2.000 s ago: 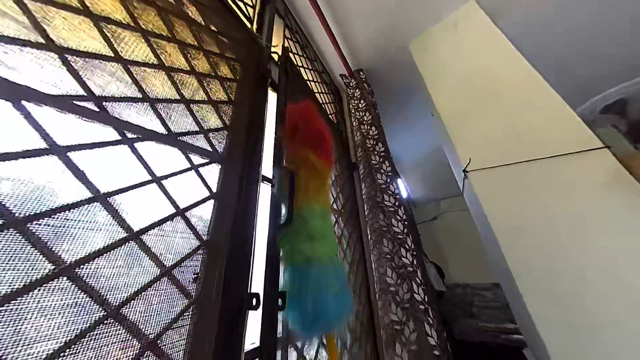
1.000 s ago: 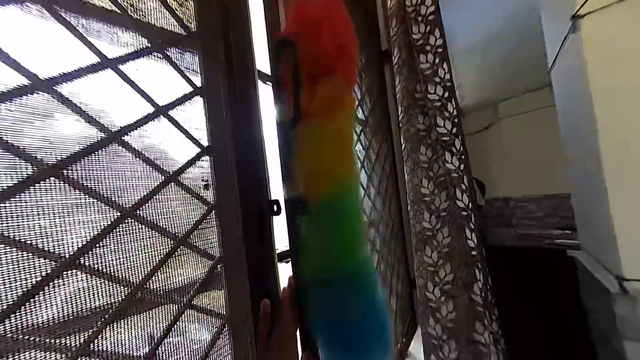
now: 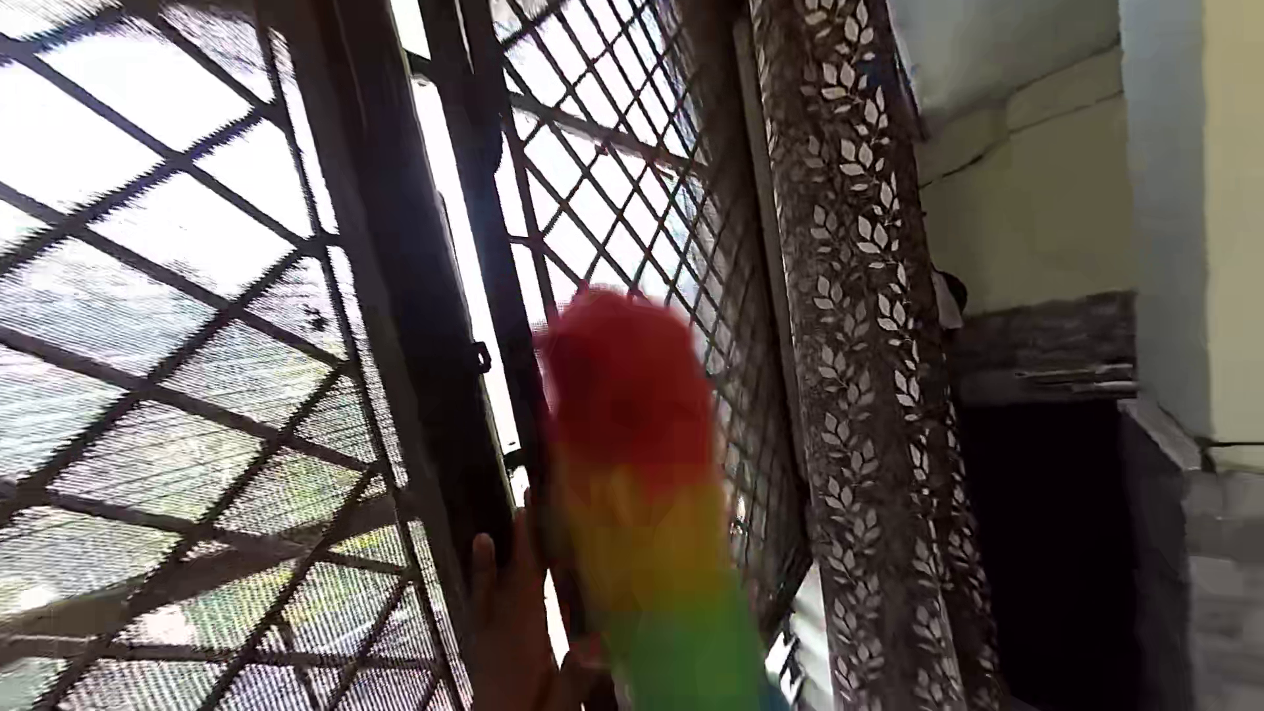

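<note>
A fluffy duster (image 3: pixel 637 474) stands nearly upright, banded red, yellow and green, with a little blue low down. It is blurred, in front of the dark frame of the right mesh panel (image 3: pixel 612 188). Its handle and my right hand are below the view. Left of the duster, my left hand (image 3: pixel 513 622) is raised with its fingers around the dark edge of the window frame (image 3: pixel 434 395), beside a narrow bright gap. A small metal catch (image 3: pixel 481 356) sticks out from that frame above the hand.
A large panel of diamond grille and mesh (image 3: pixel 197 385) fills the left. A brown curtain with pale leaves (image 3: pixel 859 346) hangs right of the window. Farther right are a dark opening (image 3: pixel 1052 533) and a pale wall corner (image 3: pixel 1165 227).
The duster has come down along the right panel, its red top now much lower in view. My left hand, unseen two seconds ago, shows at the frame. The view has tilted down.
</note>
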